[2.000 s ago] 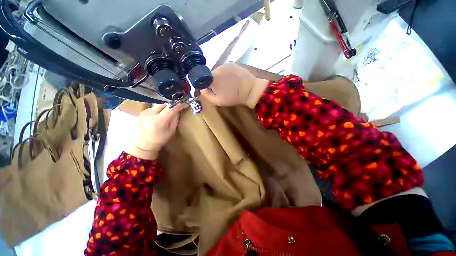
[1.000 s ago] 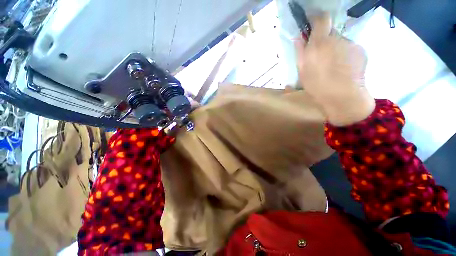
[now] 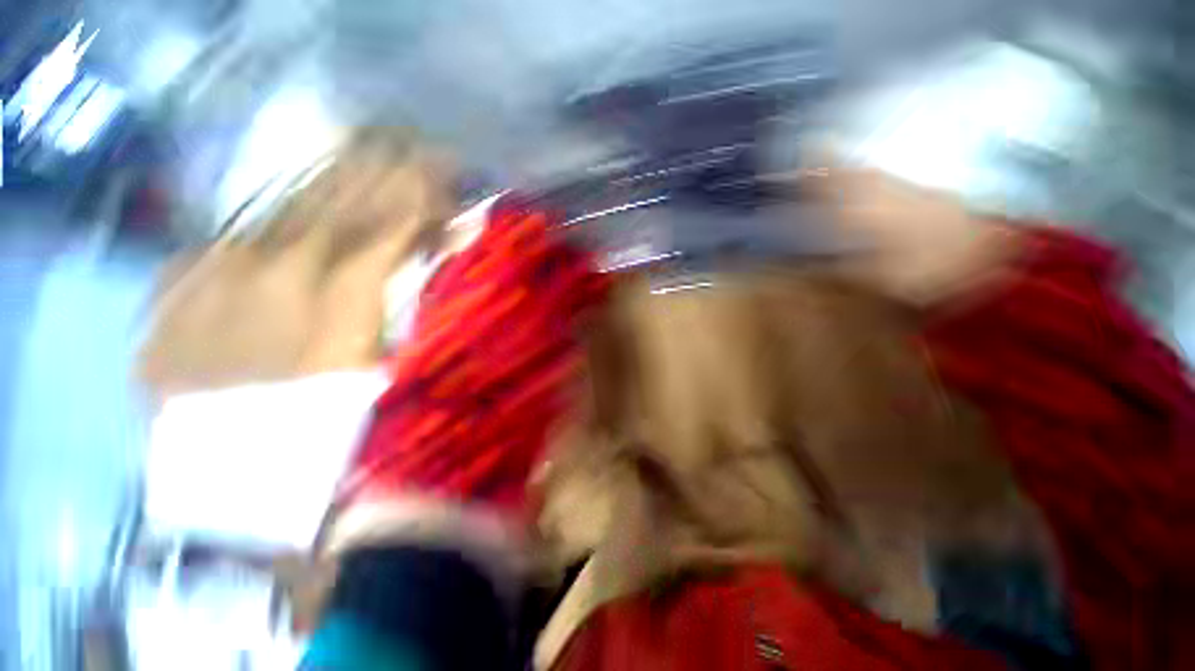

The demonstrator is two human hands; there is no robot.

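Observation:
The view is heavily blurred. A brown bag panel (image 3: 734, 380) hangs in folds in front of me, between my red sleeves and down to the red apron. The dark, streaked machine head area (image 3: 695, 157) is above it; the presser foot cannot be made out. My right hand (image 3: 917, 243) is a blurred shape at the panel's upper right edge; its fingers and any held thing cannot be told. My left sleeve reaches up to the machine area, and my left hand cannot be made out.
Stacked brown bag panels (image 3: 275, 295) are at the left, with a white sheet or surface (image 3: 256, 459) below them. A bright white patch (image 3: 983, 118) is at the upper right. The red apron (image 3: 747, 623) is at the bottom.
The view has swung and blurred, with the left stack now nearer the middle. My right hand has come down from the red-handled tool's place to beside the panel and machine head.

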